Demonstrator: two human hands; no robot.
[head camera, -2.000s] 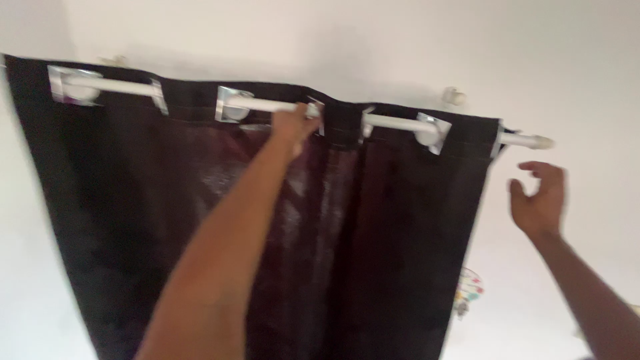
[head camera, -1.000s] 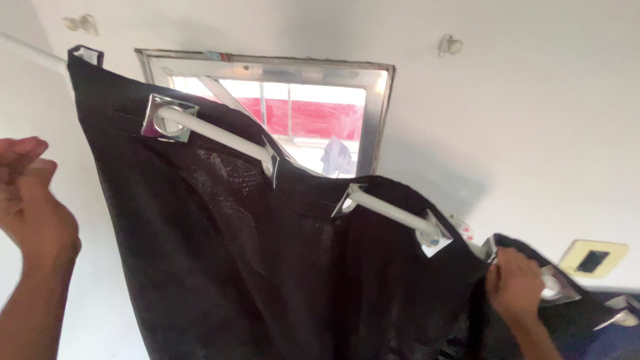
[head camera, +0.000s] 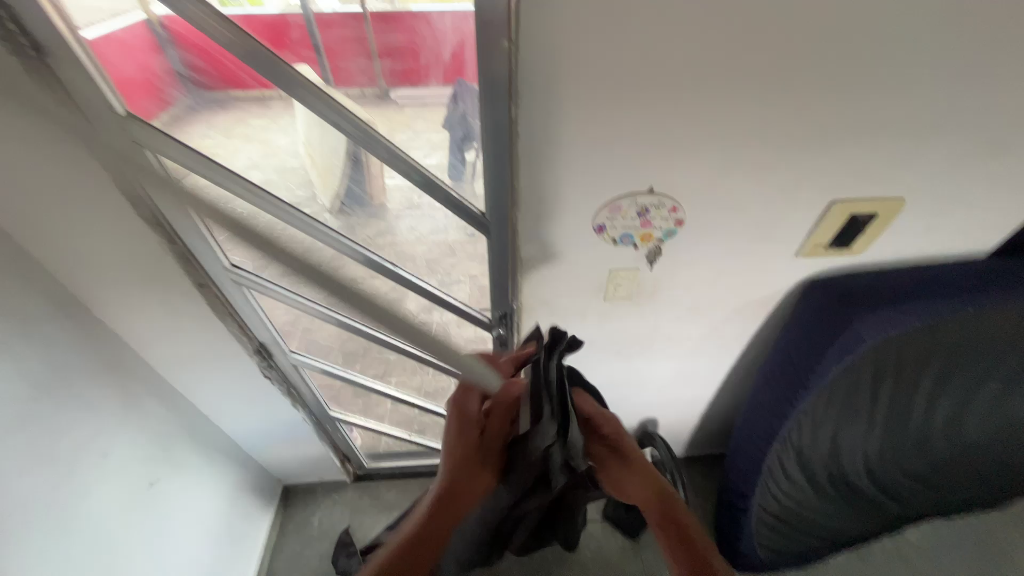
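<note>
A dark curtain (head camera: 544, 480) hangs bunched in folds between my two hands, its lower part trailing near the floor. My left hand (head camera: 480, 424) grips the left side of the bunch and the end of a white curtain rod (head camera: 376, 308), which slants up and left in front of the door. On the right side of the folds, my right hand (head camera: 612, 448) is closed on the curtain's gathered top edge. The curtain's rings are hidden or too blurred to make out.
A metal-framed glass door (head camera: 500, 160) stands behind the rod. On the white wall are a decorated oval plaque (head camera: 640, 220), a small plate (head camera: 622, 285) and a switch plate (head camera: 852, 227). Right is a large dark blue padded object (head camera: 768, 400). A black object (head camera: 660, 464) lies low behind my right hand.
The curtain was spread along the rod; now it is bunched between my hands, and a long stretch of rod is bare. My left hand has closed on rod and curtain. The view has tilted down.
</note>
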